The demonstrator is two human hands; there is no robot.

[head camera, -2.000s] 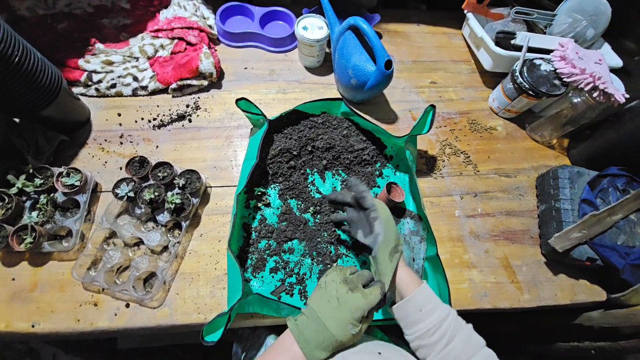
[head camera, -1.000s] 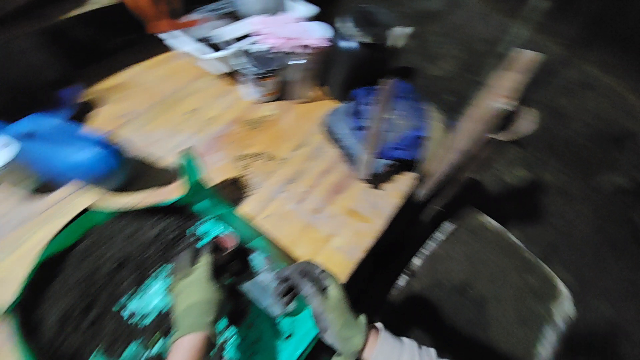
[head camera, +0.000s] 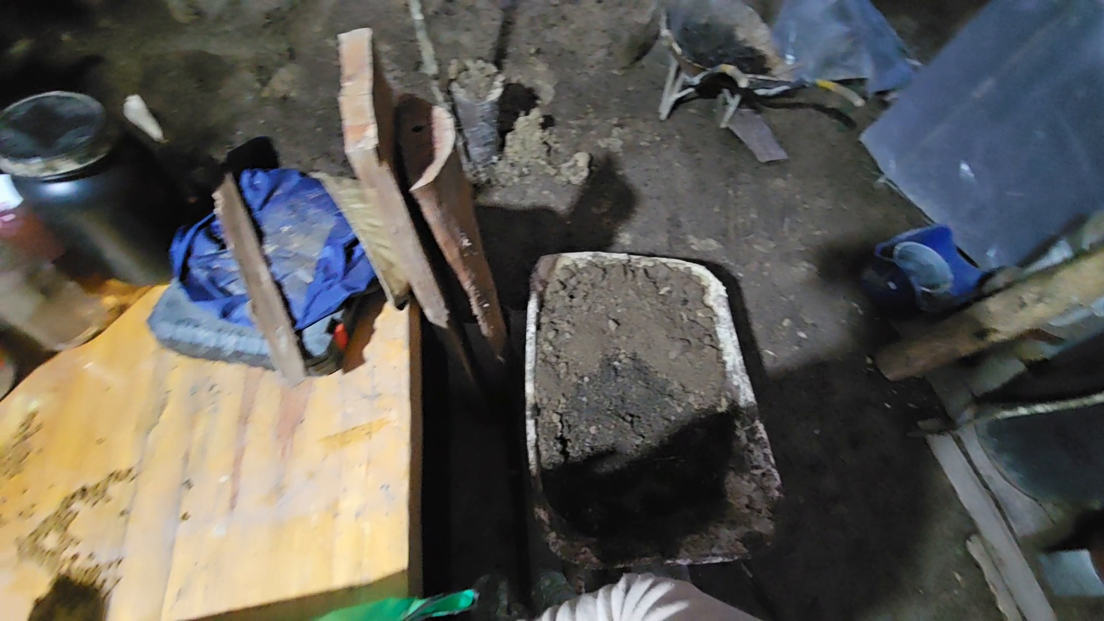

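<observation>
Neither of my hands shows clearly; only a pale sleeve enters at the bottom edge, by the near end of a white-rimmed container of soil. The soil is light brown and crumbly, with a dark shadow over its nearer part. To the left, a corner of the green sheet tray pokes in at the bottom, over the front edge of the wooden table. Whatever my hands hold or touch is hidden below the frame.
Blue cloth and a wooden stick lie at the table's far corner, near a black drum. Upright boards stand beside the table edge. A wheelbarrow, a blue bucket and a log are farther right.
The view has swung far to the right, from the green tray to the soil container. Both gloved hands, over the tray in the earlier frames, have left the view.
</observation>
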